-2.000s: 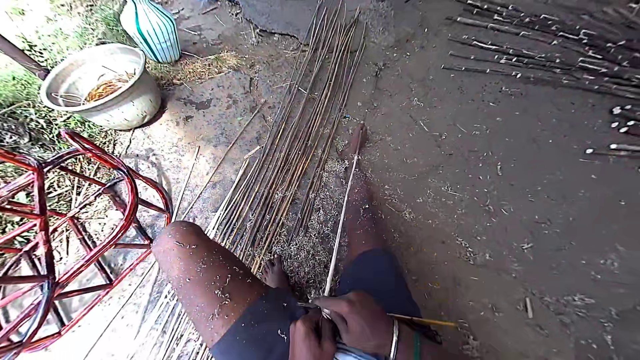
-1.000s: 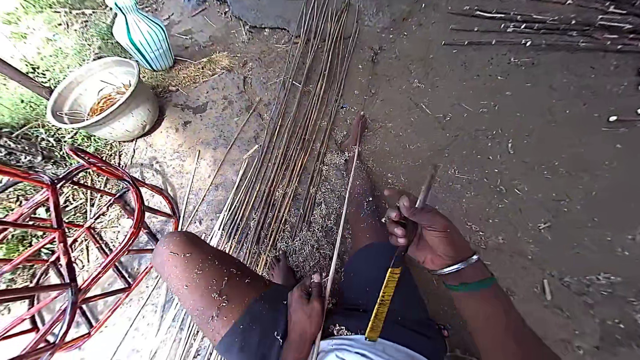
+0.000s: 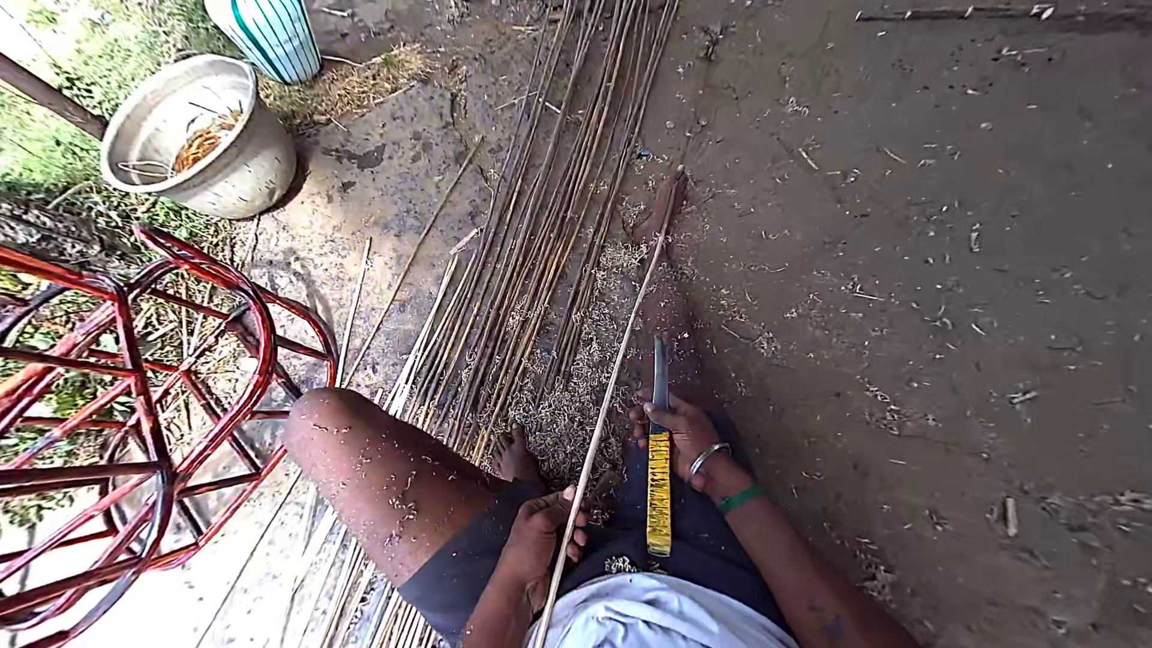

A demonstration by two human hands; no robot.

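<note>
My left hand (image 3: 540, 535) grips a pale, scraped cane rod (image 3: 605, 405) near my lap. The rod runs up between my legs toward my outstretched foot (image 3: 668, 202). To the right of the rod, my right hand (image 3: 679, 427) is closed on a knife (image 3: 660, 477) with a yellow-wrapped handle, its blade pointing away from my body. The blade stands apart from the rod. Curly shavings (image 3: 576, 414) cover the ground between my legs and speckle my bent leg.
A bundle of long cane rods (image 3: 540, 252) lies on the ground beside my legs. At the left stands a red-brown cane frame (image 3: 162, 432). Beyond it are a pale basin (image 3: 243, 171) holding cane scraps and a striped container (image 3: 279, 36). More sticks (image 3: 972, 13) lie at the upper right.
Two seconds ago both hands were together at the rod by my lap. The right hand then stood away to the right with the knife, and is now lower and nearer the rod.
</note>
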